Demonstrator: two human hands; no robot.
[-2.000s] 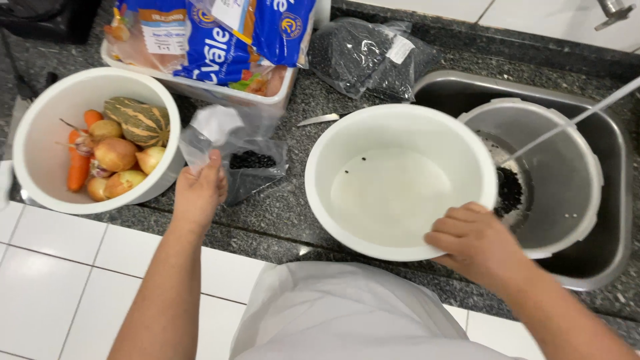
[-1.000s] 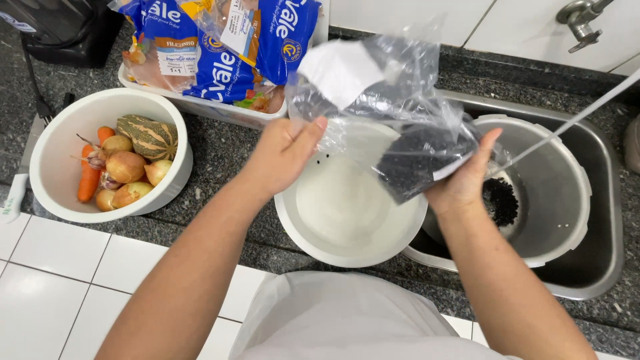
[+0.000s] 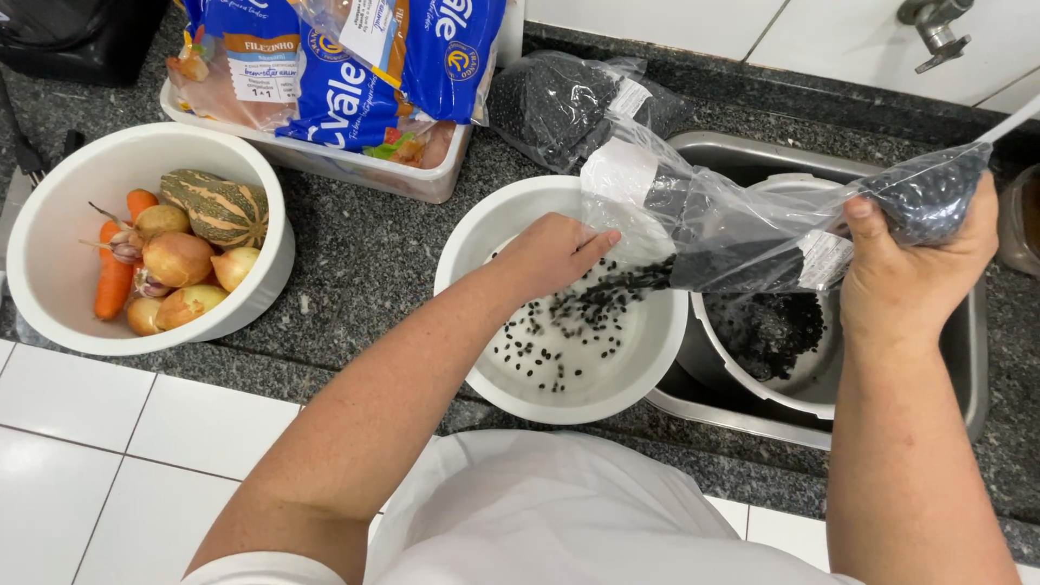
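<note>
A clear plastic bag of black beans (image 3: 731, 264) stretches between my hands, tilted toward the white round basin (image 3: 463, 244). My left hand (image 3: 561, 253) pinches the bag near its mouth, over the basin. My right hand (image 3: 922, 252) grips the bag's bulging far end above the sink. Black beans (image 3: 605, 296) stream out and scatter over the basin's whitish bottom. Behind the bag, a metal pot (image 3: 751, 394) with dark beans (image 3: 772, 333) and water in it sits in the sink, partly hidden.
The steel sink (image 3: 971, 349) lies at the right, below a wall tap (image 3: 934, 32). More bagged black beans (image 3: 552, 106) rest behind the basin. A white tub (image 3: 317, 166) holds packaged chicken. At the left, a white bowl (image 3: 57, 301) holds carrots, onions, garlic and a striped squash.
The bag, lying on the counter beside my left hand at first, was lifted above the basin and now pours beans into it. My right hand has left the basin's rim and holds the bag farther right.
</note>
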